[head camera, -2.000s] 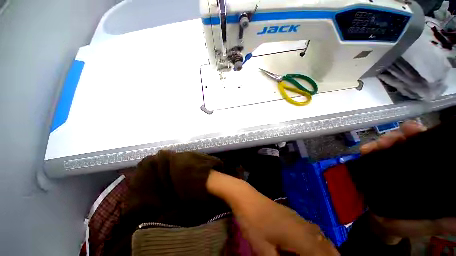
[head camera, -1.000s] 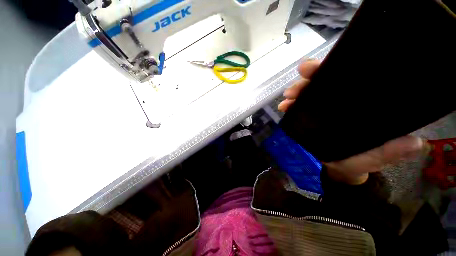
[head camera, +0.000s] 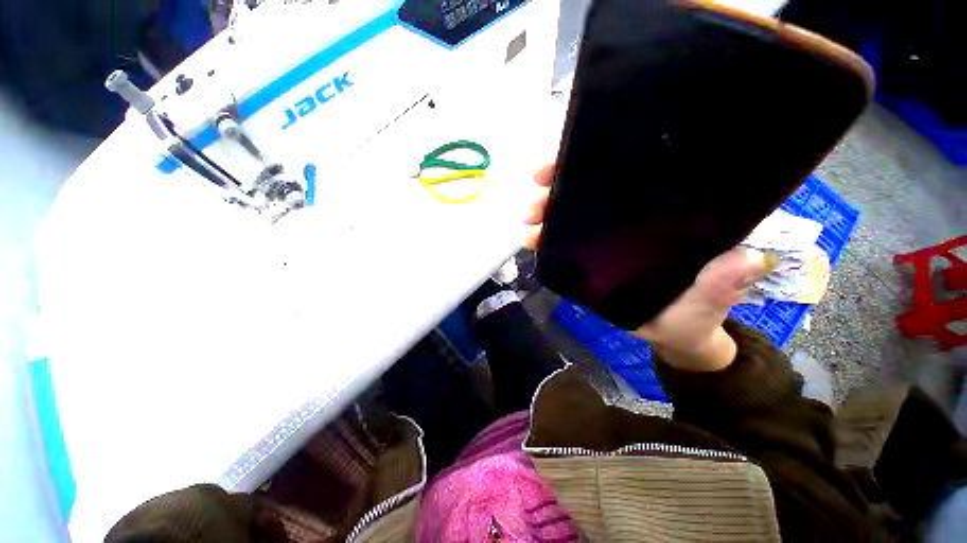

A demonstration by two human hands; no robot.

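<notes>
My right hand (head camera: 705, 302) grips a dark smartphone (head camera: 689, 159) from its lower edge, thumb on the near side and fingertips showing past its left edge. The phone is raised and tilted, its screen black. My left hand is not in view; only its brown sleeve (head camera: 191, 517) shows at the bottom left edge. Thread snips (head camera: 455, 193) with one green and one yellow handle loop lie on the white machine bed, left of the phone.
The white JACK sewing machine (head camera: 371, 66) stands at the upper left on a white table (head camera: 212, 350). A blue crate (head camera: 838, 207) holding a pale stack (head camera: 790, 265) is on the speckled floor behind the phone. A red openwork stool (head camera: 938, 294) is at the right.
My right hand has brought the phone up, turning its dark screen into full view. My left hand has left the lap area and gone out of the picture. The camera view has tilted.
</notes>
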